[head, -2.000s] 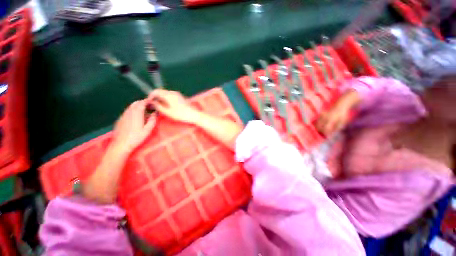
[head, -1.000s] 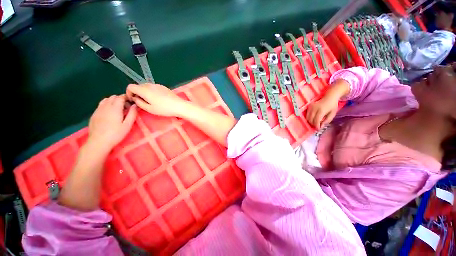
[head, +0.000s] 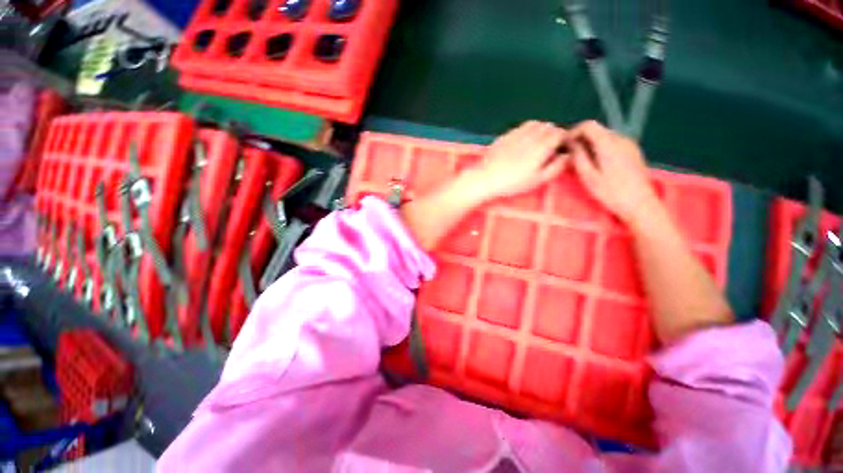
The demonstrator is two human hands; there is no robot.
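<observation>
A red empty tray [head: 545, 314] with a grid of square pockets lies in front of me. My left hand [head: 527, 159] and my right hand [head: 610, 166] meet at its far edge, fingertips together around something small and dark, mostly hidden by the fingers. Two smartwatches with grey-green straps lie on the green mat just beyond my hands: one at the left [head: 592, 51] and one at the right [head: 650, 71]. Their straps converge near my right hand. A strap end with a buckle [head: 397, 192] shows beside my left sleeve.
A red tray of watch heads [head: 356, 78] stands at the back left. Upright red trays [head: 166, 148] with hanging grey-green straps stand at left. A loaded tray [head: 795, 222] is cut off at the right edge. Papers [head: 116, 37] lie at the upper left.
The view has swung left, bringing the upright trays and watch heads into view and moving the neighbour out. My hands remain together at the tray's far edge.
</observation>
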